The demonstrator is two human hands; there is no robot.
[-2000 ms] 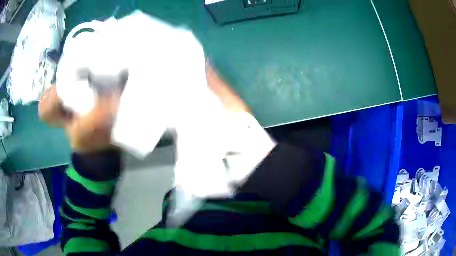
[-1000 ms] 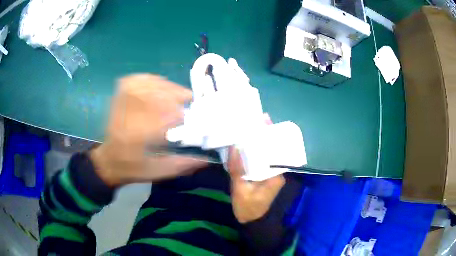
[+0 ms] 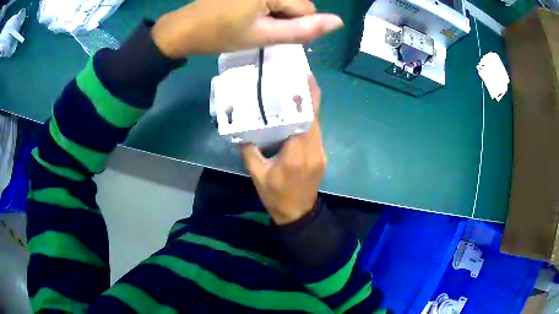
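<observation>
A white camera housing with its wall-mount bracket [image 3: 266,92] is held over the near edge of the green mat. The bracket's flat base plate faces me, with two dark keyhole slots. A black tail cable [image 3: 261,86] runs across the plate and passes under my left hand. My right hand [image 3: 293,168] is bare and grips the piece from its near and right side. My left hand [image 3: 245,24] is bare and lies over the far end, thumb stretched right, other fingers partly hidden. Whether it grips the cable or housing cannot be seen.
The screw feeder [image 3: 398,52] stands at the back right. White flat pieces [image 3: 494,76] lie beside the brown carton [image 3: 539,141]. Plastic bags [image 3: 76,15] and a white part [image 3: 11,34] lie far left. Below right, a blue bin [image 3: 401,264] has white bracket parts [image 3: 468,257] beside it.
The white piece has turned so its slotted plate faces me. My left hand has moved from its left side to over its far end. My right hand still holds it.
</observation>
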